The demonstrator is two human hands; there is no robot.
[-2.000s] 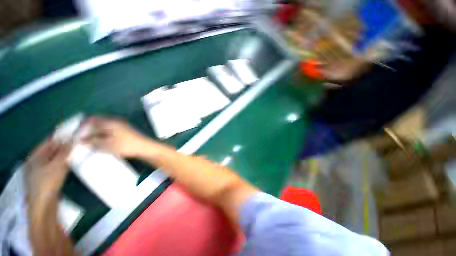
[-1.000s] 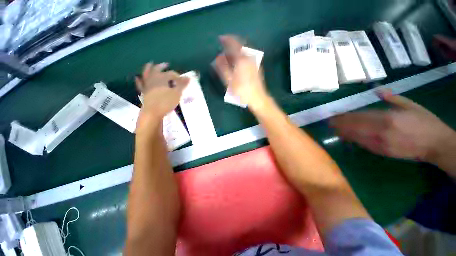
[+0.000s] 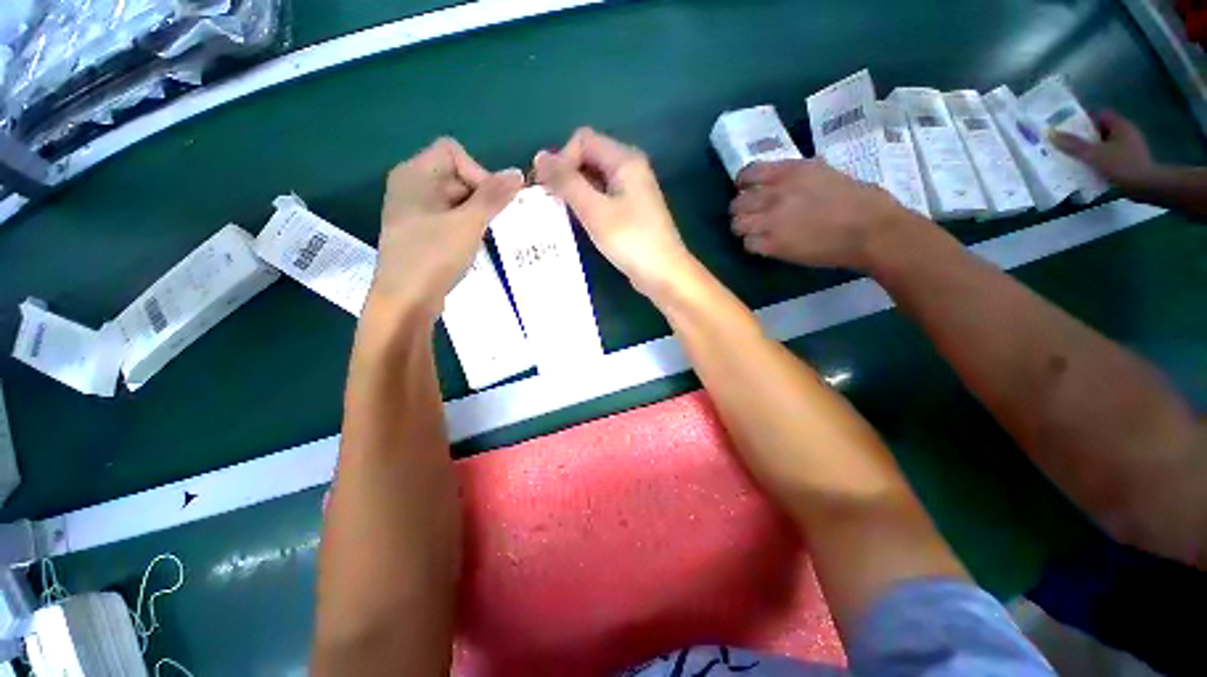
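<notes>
A slim white box (image 3: 549,284) with a dark barcode lies on the green conveyor, its near end at the white rail. My left hand (image 3: 444,218) and my right hand (image 3: 612,199) pinch its far end between thumbs and fingers from both sides. The flap there is mostly hidden by my fingertips. A second white box (image 3: 485,328) lies just left of it, partly under my left hand. More white boxes (image 3: 199,302) with barcodes lie further left, some with ragged open ends.
Another worker's hands (image 3: 821,214) are at the right, touching a row of white boxes (image 3: 937,152). A pink-red mat (image 3: 635,542) lies before me, past the white rail (image 3: 265,483). White corded units (image 3: 86,641) sit lower left. Bagged grey parts (image 3: 133,60) are upper left.
My right hand has let go of a box further right and moved left to the box's far end. My left hand has joined it there. The other worker's hand has reached onto the conveyor.
</notes>
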